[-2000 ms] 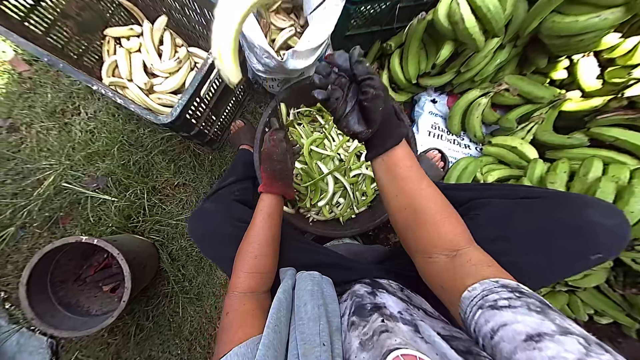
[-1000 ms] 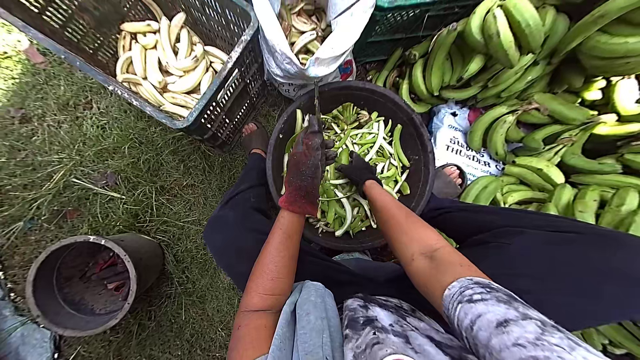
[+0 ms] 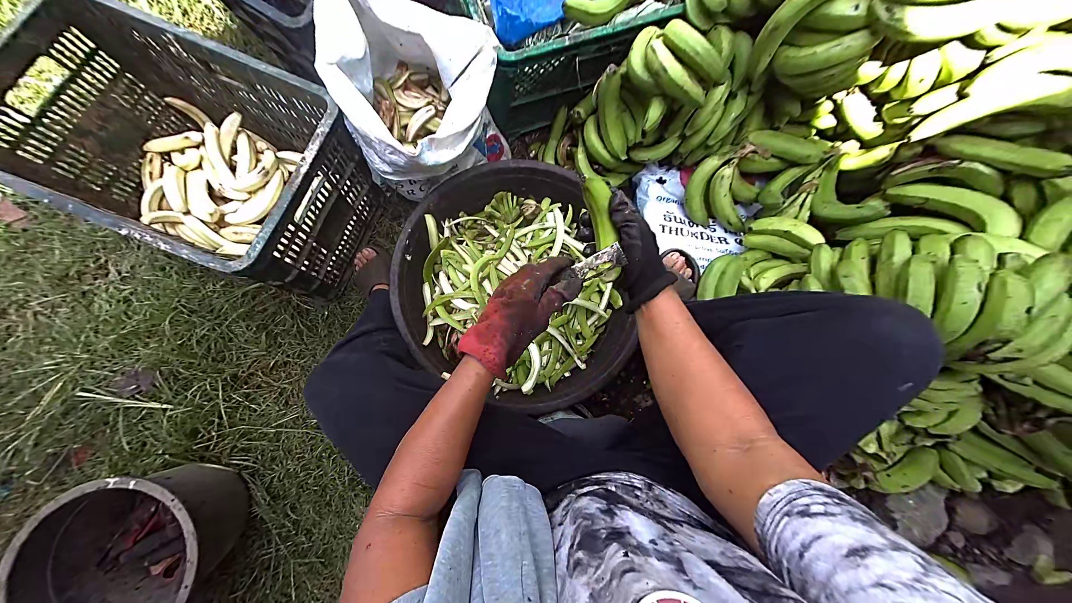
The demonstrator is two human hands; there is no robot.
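My left hand [image 3: 528,310], in a dark, red-cuffed glove, grips a knife [image 3: 599,260] whose flat blade lies against the lower end of a green banana [image 3: 597,201]. That banana is held upright in my right hand [image 3: 632,247], which wears a black glove. Both hands are over a round black tub [image 3: 406,310] between my legs. Strips of green peel [image 3: 502,260] with pale inner sides fill much of the tub. The knife's handle is hidden in my left hand.
A plastic crate [image 3: 310,159] with peeled bananas [image 3: 222,184] stands at the upper left. Beside it is a white sack [image 3: 360,109] holding peeled pieces. Green banana bunches [image 3: 913,201] are heaped on the right. A dark bucket [image 3: 188,519] stands on grass at the lower left.
A green banana is now in my right hand, which was down among the peels one second ago. Two seconds ago a pale banana was in the air near the white sack.
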